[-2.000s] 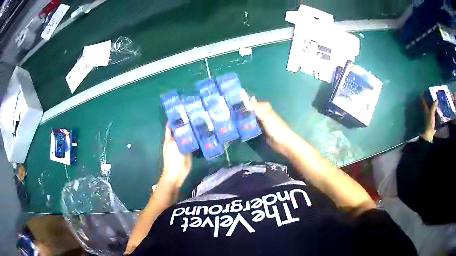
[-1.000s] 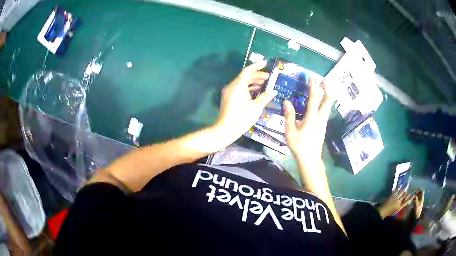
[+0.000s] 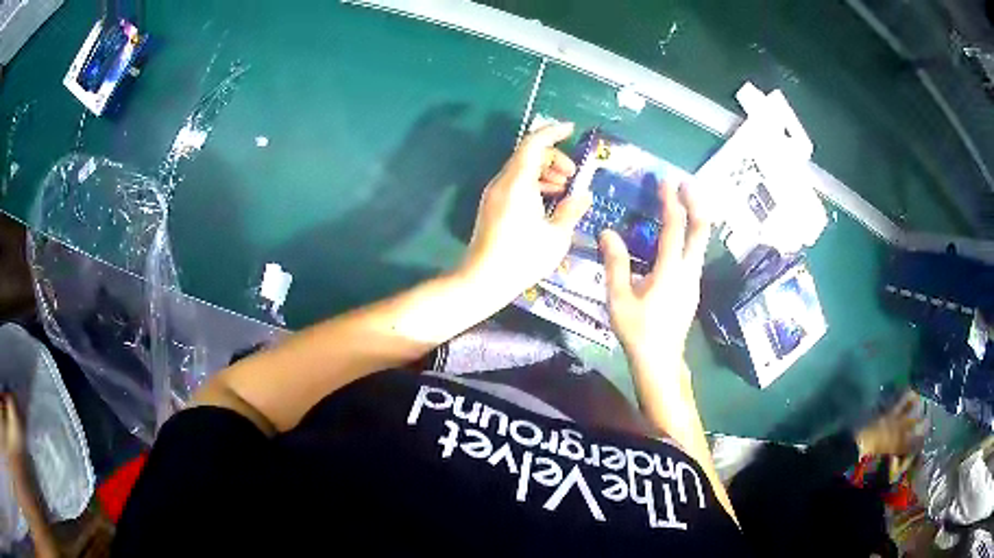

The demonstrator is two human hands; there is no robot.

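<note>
A dark blue and white retail box lies face up on top of a stack near the worktop's front edge. White and orange-marked edges of more boxes show below it. My left hand is at its left end, with thumb and curled fingers on the edge. My right hand is at its right end, fingers on the far right corner and thumb at the near side. The hands hide parts of both ends.
An unfolded white carton and another retail box are at the right. One retail box lies far left. A clear plastic bag hangs over the front edge. A pale rail runs beyond. Another person's hand is lower right.
Two seconds ago my hands held several blue-edged boxes side by side; now they are at one box on a stack. The view has turned. Over the last second my hands barely moved.
</note>
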